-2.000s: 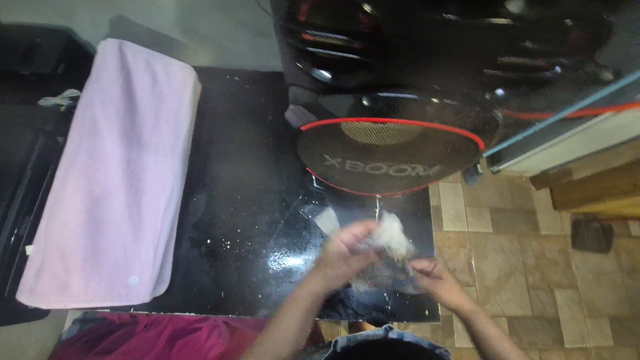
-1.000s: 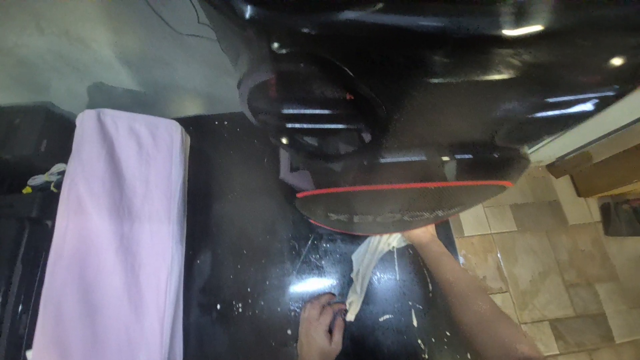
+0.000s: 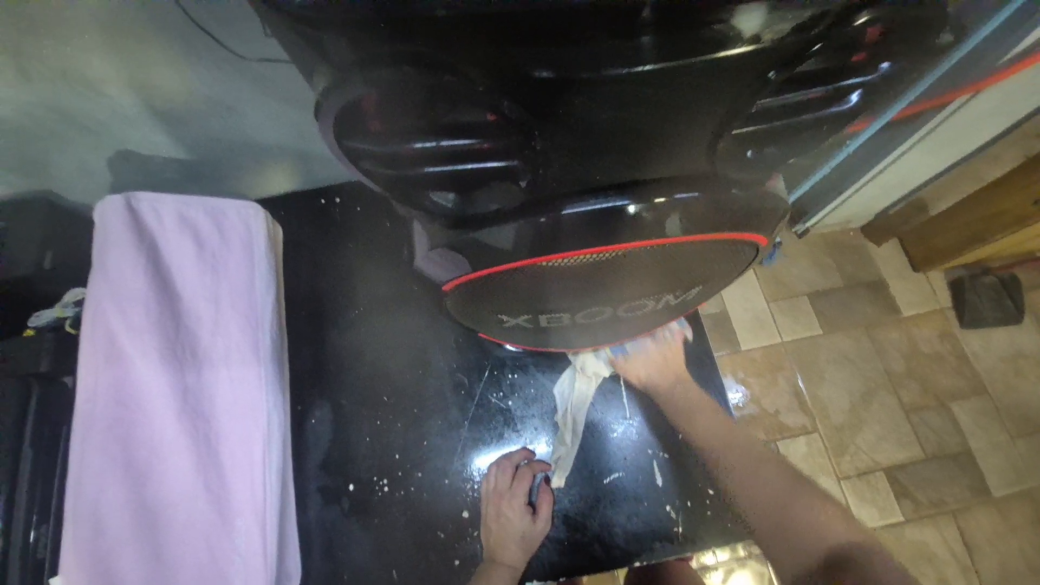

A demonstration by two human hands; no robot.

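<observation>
My right hand [image 3: 654, 357] presses part of a whitish cloth [image 3: 575, 406] on the glossy black tabletop [image 3: 366, 390], at the lower edge of a black speaker [image 3: 601, 284] with red trim and a mesh front. From that hand the cloth trails down towards my left hand [image 3: 516, 504]. The left hand rests on the tabletop with its fingers curled by a small dark object that I cannot make out. The cloth's tail lies beside its fingertips. Whether the left hand grips anything is unclear.
A long object under a pale lilac cloth [image 3: 179, 390] stands on the left, with dark equipment and a bundled cable [image 3: 61, 313] beyond it. Light scratches and specks mark the tabletop. Floor tiles [image 3: 853, 366] and a dark item [image 3: 985, 298] lie to the right.
Two seconds ago both hands were close together, holding the whitish cloth in front of the speaker. Since then the hands have parted, and the right one is at the speaker's base with the cloth.
</observation>
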